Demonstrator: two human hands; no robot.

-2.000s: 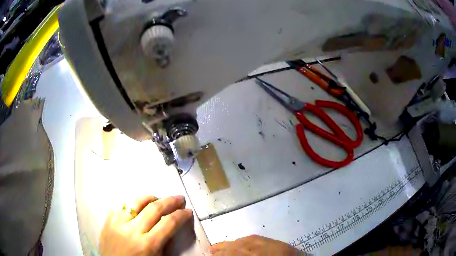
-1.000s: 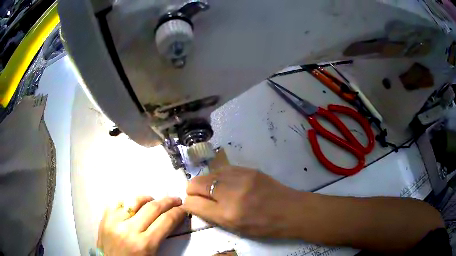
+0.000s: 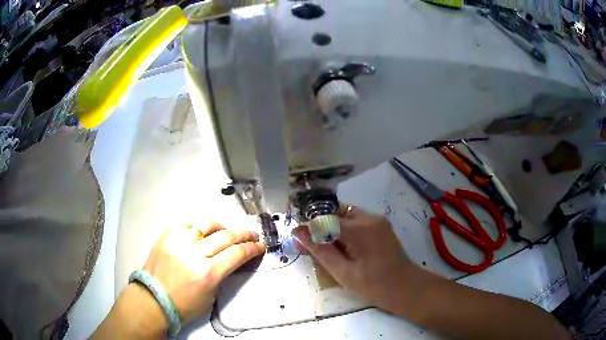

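Note:
A beige cloth panel (image 3: 156, 156), near white under the lamp, lies left of and under the sewing machine head (image 3: 412, 86). My left hand (image 3: 199, 265), with a pale green bangle at the wrist, lies flat on the panel's near part, fingertips just left of the presser foot (image 3: 271, 232). My right hand (image 3: 362, 255) is right of the needle area, partly behind the lower tension dial (image 3: 324, 226), its fingertips close to the presser foot. I cannot tell whether its fingers pinch the cloth edge.
A stack of tan panels (image 3: 46, 219) lies at the left. Red-handled scissors (image 3: 465, 229) lie on the bed at right, with orange-handled snips (image 3: 462, 163) and a thin pale-handled tool (image 3: 498, 189) behind. A yellow handle-like piece (image 3: 129, 66) is at the upper left.
My right hand has come from the front edge up to the right of the presser foot. The panel and my left hand sit farther up toward the needle. The camera view has shifted, showing more machine head.

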